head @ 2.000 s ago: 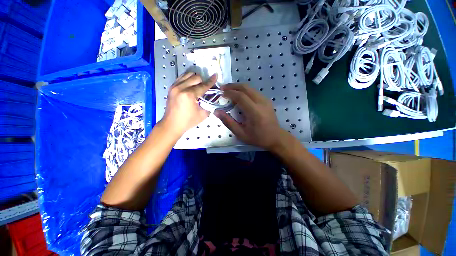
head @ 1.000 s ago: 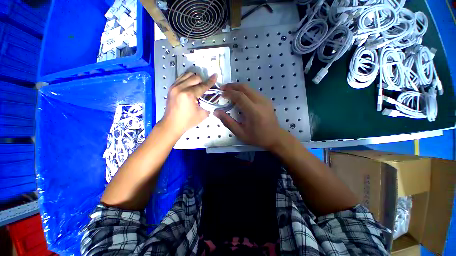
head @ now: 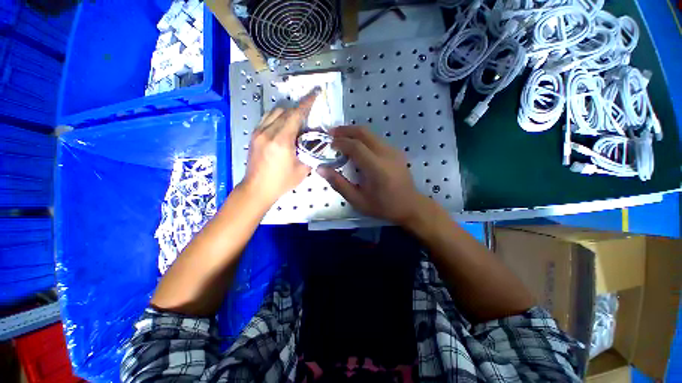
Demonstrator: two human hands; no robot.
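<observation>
A coiled white USB cable (head: 320,150) lies between my hands, just in front of the white marking fixture (head: 326,100) on the perforated metal plate (head: 389,93). My right hand (head: 374,170) grips the right side of the coil between thumb and fingers. My left hand (head: 275,149) is at the left side of the coil, with its index finger stretched forward over the fixture; whether it also holds the cable is hard to tell. The cable's plug is not clearly visible in the bright light on the fixture.
A lined blue bin (head: 134,142) with coiled cables is at left, and a small blue bin (head: 112,108) with white pieces is behind it. A round fan grille (head: 293,28) stands at the back. A cable pile (head: 561,37) lies on the green mat (head: 516,168). A cardboard box (head: 546,273) is low right.
My left index finger has stretched forward over the fixture, and the left hand has opened a little from the coil, so more of the coil shows. My right hand has barely moved.
</observation>
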